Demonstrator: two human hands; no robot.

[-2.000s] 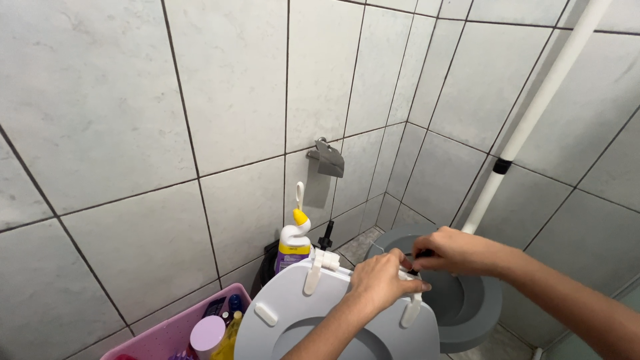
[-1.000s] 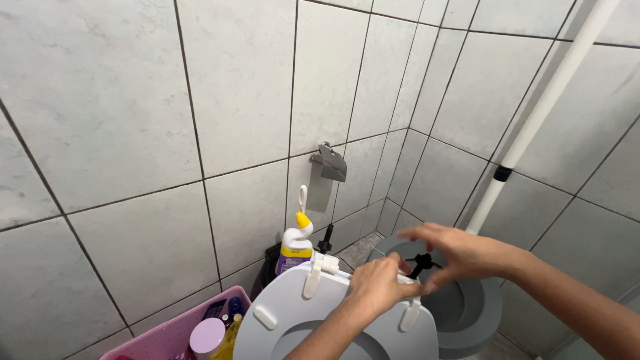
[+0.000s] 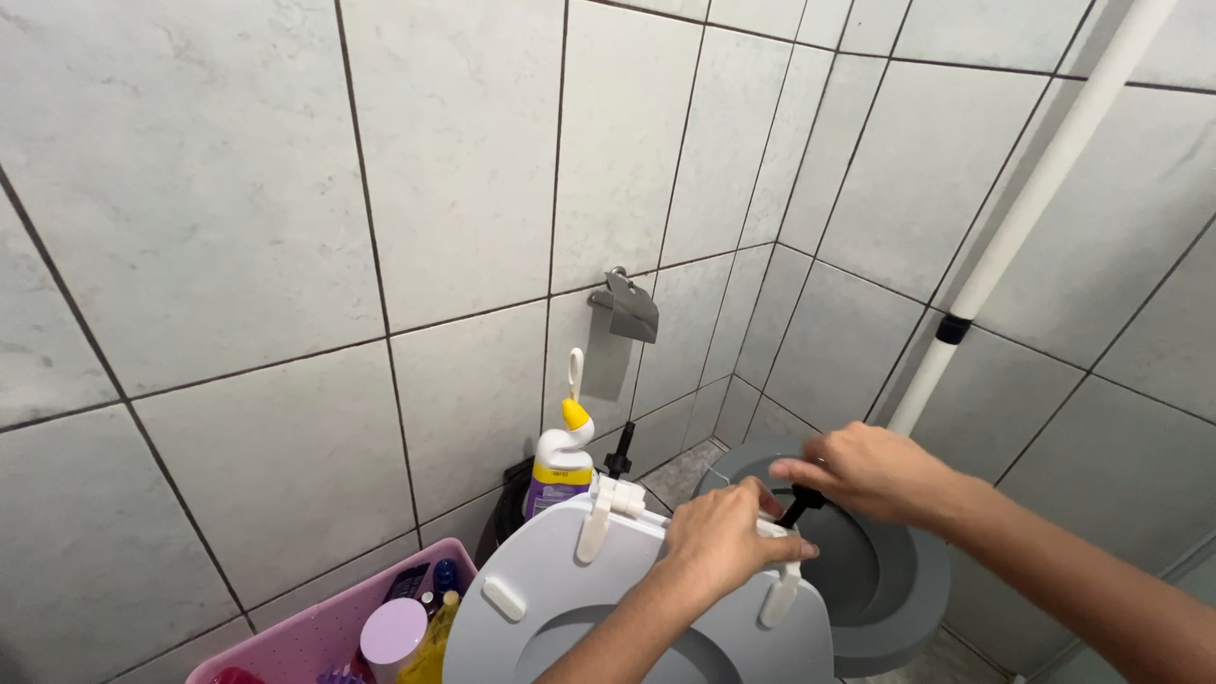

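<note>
A grey toilet seat (image 3: 560, 551) with white plastic hinges stands tilted in front of the grey toilet bowl (image 3: 912, 598). My left hand (image 3: 717, 541) grips the seat at its hinge edge, beside the right-hand hinge (image 3: 781, 597). My right hand (image 3: 860, 470) is just beyond it, its fingers at a black plastic bolt with a wing nut (image 3: 804, 503) that points away from the hinge. The other hinge (image 3: 597, 527) has a second black bolt (image 3: 619, 451) sticking up behind it. The inner side of my right hand is partly hidden.
A pink basket (image 3: 313, 617) with bottles and a lilac-lidded container (image 3: 394, 630) stands lower left. Behind the seat is a toilet cleaner bottle (image 3: 562, 465). A metal paper holder (image 3: 632, 309) hangs on the tiled wall. A white pipe (image 3: 1035, 190) runs down at the right.
My right hand has shifted its fingers around the black wing nut, opening away from it a second ago and closing in at it now. My left hand has stayed on the seat.
</note>
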